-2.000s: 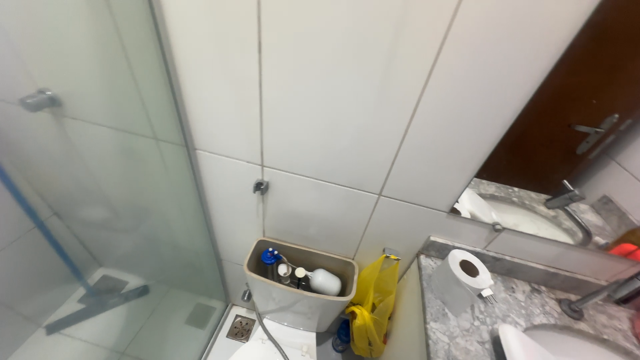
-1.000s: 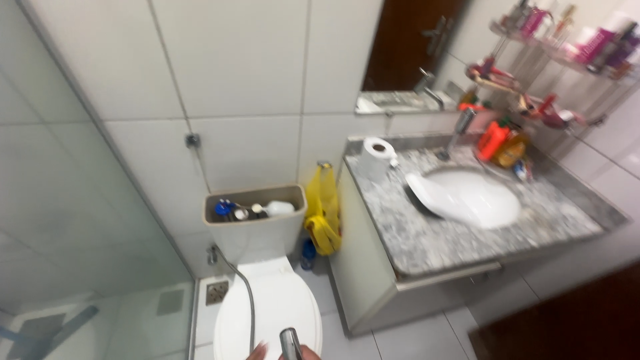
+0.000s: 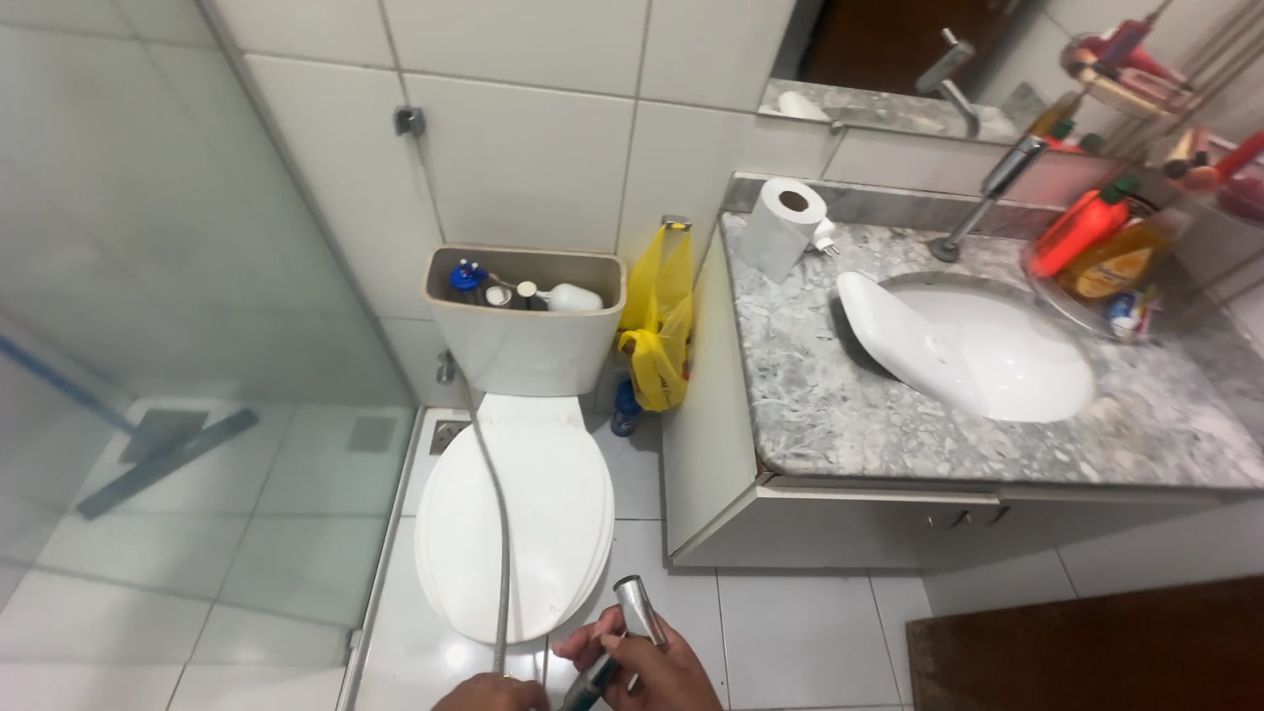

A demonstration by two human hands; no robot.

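Observation:
At the bottom of the head view my right hand (image 3: pixel 660 664) grips a chrome bidet sprayer (image 3: pixel 637 604), its round head pointing up. My left hand (image 3: pixel 491 693) lies to its left, partly cut off by the frame edge, where the sprayer's metal hose (image 3: pixel 500 553) reaches it; its fingers are mostly hidden. A dark green tool handle (image 3: pixel 591 681) shows between the hands; which hand holds it I cannot tell. The hose runs up across the closed white toilet lid (image 3: pixel 538 513) to a wall valve (image 3: pixel 446 368). Behind stands the uncovered cistern (image 3: pixel 523 341) with its flush parts inside.
The cistern's white lid (image 3: pixel 904 341) leans in the sink basin (image 3: pixel 1037 365) on a granite countertop (image 3: pixel 810 425). A toilet paper roll (image 3: pixel 785 222) and bottles stand there. A yellow plastic bag (image 3: pixel 660 316) hangs beside the cistern. A glass shower panel (image 3: pixel 247 296) is at left.
Both hands and the sprayer have come further into view at the bottom; two seconds ago no hands showed. The view has shifted down and to the right.

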